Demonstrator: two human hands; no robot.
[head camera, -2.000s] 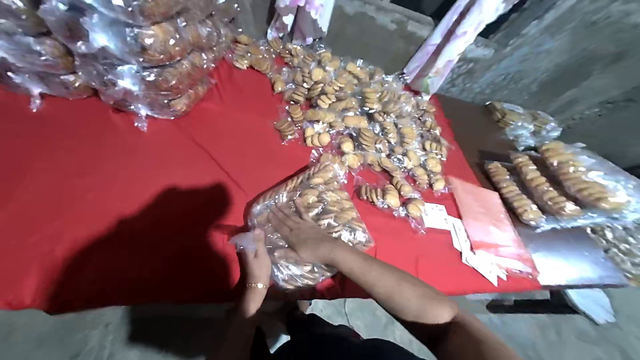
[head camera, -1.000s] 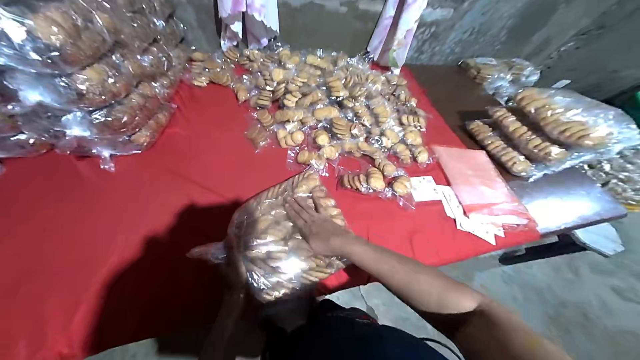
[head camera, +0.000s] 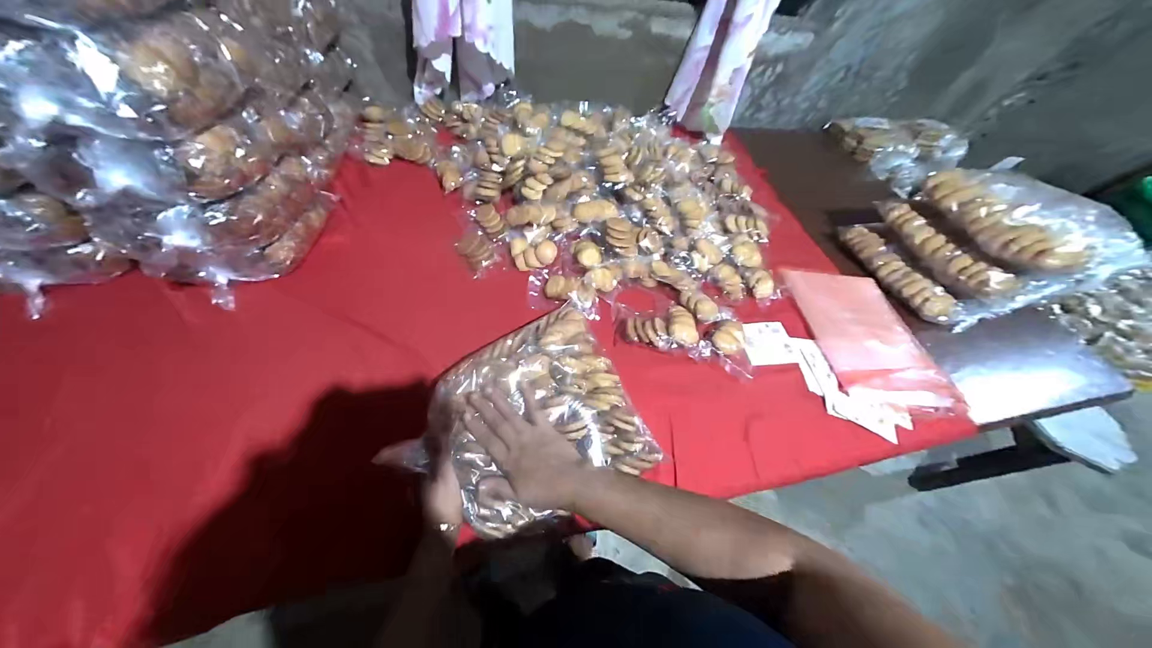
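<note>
A large clear plastic bag of cookies (head camera: 603, 387) lies near the front edge of the red-covered table. Flat on top of it rests my right hand (head camera: 526, 450), palm down with fingers spread. My left hand (head camera: 443, 490) is at the bag's left side, around its gathered end, whose film pokes out to the left; its fingers are partly hidden by the bag. Beyond the bag spreads a heap of small clear packets of cookies (head camera: 621, 234).
Large filled bags (head camera: 216, 162) are stacked at the back left. On the right lie white printed slips (head camera: 769, 344), a stack of clear plastic sheets or bags (head camera: 855, 324), and long cookie packs (head camera: 1008, 225) on a dark table (head camera: 1017, 360). Floral curtains (head camera: 720, 63) hang behind.
The big bag has been turned and shifted a little under my hands. My right hand stays on top of it; my left hand has moved along its left side.
</note>
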